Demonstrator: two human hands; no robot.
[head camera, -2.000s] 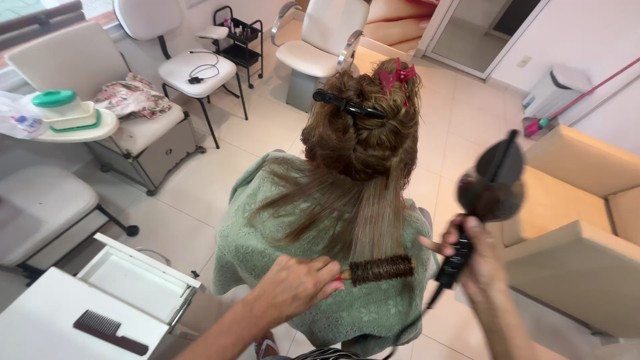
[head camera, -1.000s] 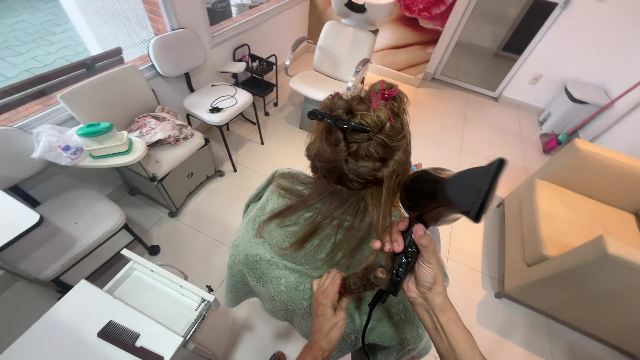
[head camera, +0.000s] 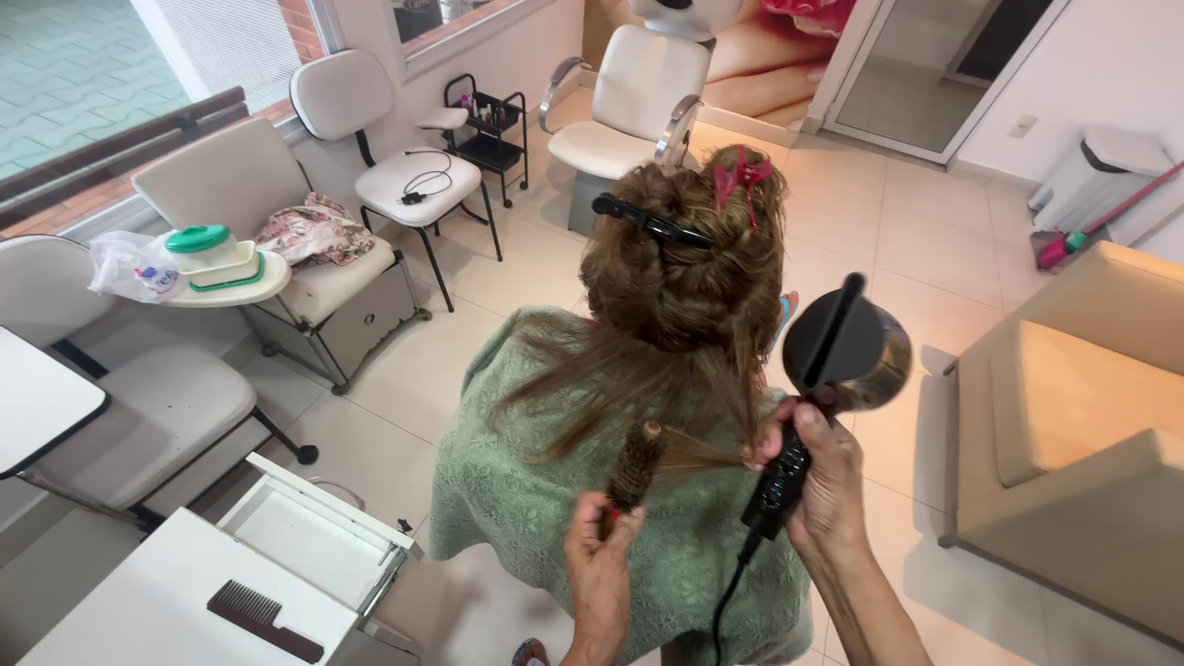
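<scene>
A round hairbrush stands nearly upright in my left hand, over the green towel on a seated person's shoulders. My right hand grips the black handle of a hair dryer, its nozzle raised; its fingertips also touch the end of a stretched strand of hair. The person's brown hair is pinned up on top by a black hair clip and a pink claw clip, with the lower part hanging loose.
A white cabinet with a pulled-out drawer stands at the lower left, a wide-tooth comb on its top. Several chairs, one with a cable, line the left wall. A beige armchair is at right. The dryer's cord hangs down.
The brush, low and sideways across the hair ends two seconds ago, is now nearly upright. The dryer's nozzle pointed right one second ago and now points up. The view has shifted.
</scene>
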